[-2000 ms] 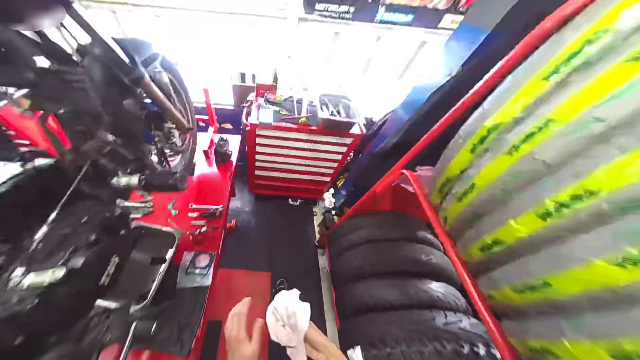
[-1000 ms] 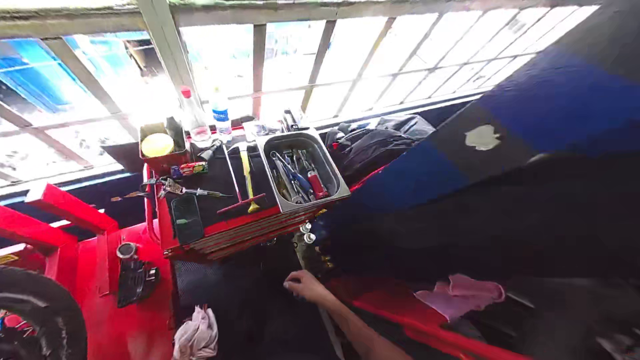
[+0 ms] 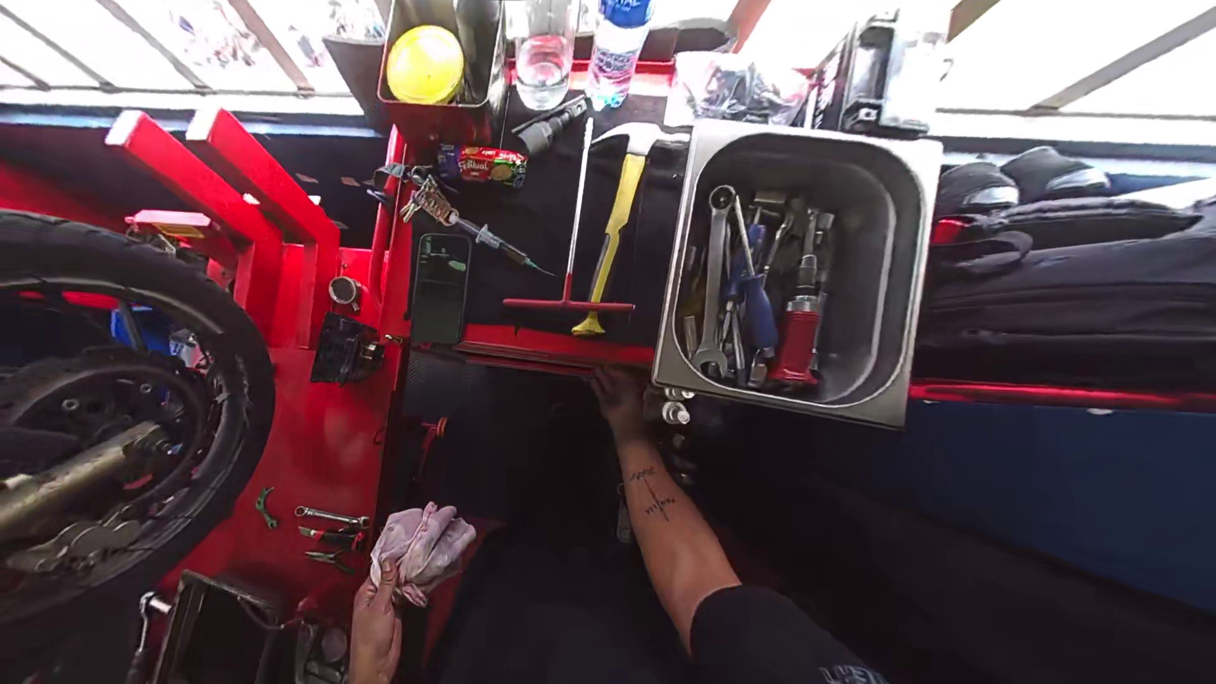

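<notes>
My left hand (image 3: 378, 617), low in the view, grips a crumpled pale pink cloth (image 3: 423, 551). My right hand (image 3: 619, 394) reaches to the front edge of the red tool cabinet (image 3: 532, 344), just left of a steel tray (image 3: 924, 275); its fingers lie in shadow, so whether they hold anything is unclear. Wrenches, blue-handled tools and a red-handled tool (image 3: 798, 337) lie in the tray. On the cabinet top are a yellow-handled hammer (image 3: 617, 218), a red T-handle tool (image 3: 568, 304), a syringe (image 3: 494, 242), a phone (image 3: 441, 288) and a flashlight (image 3: 551, 125).
A motorcycle wheel (image 3: 252, 380) stands at left by a red lift platform (image 3: 323, 446) with small wrenches and pliers on it. A plastic bottle (image 3: 616, 57), a glass bottle (image 3: 544, 66) and a metal bin holding a yellow ball-shaped thing (image 3: 425, 65) stand along the back. Black gear lies at right.
The view has moved in to the tool cabinet, past the tires seen earlier. My right hand is now at the cabinet's front edge. The cloth stays in my left hand.
</notes>
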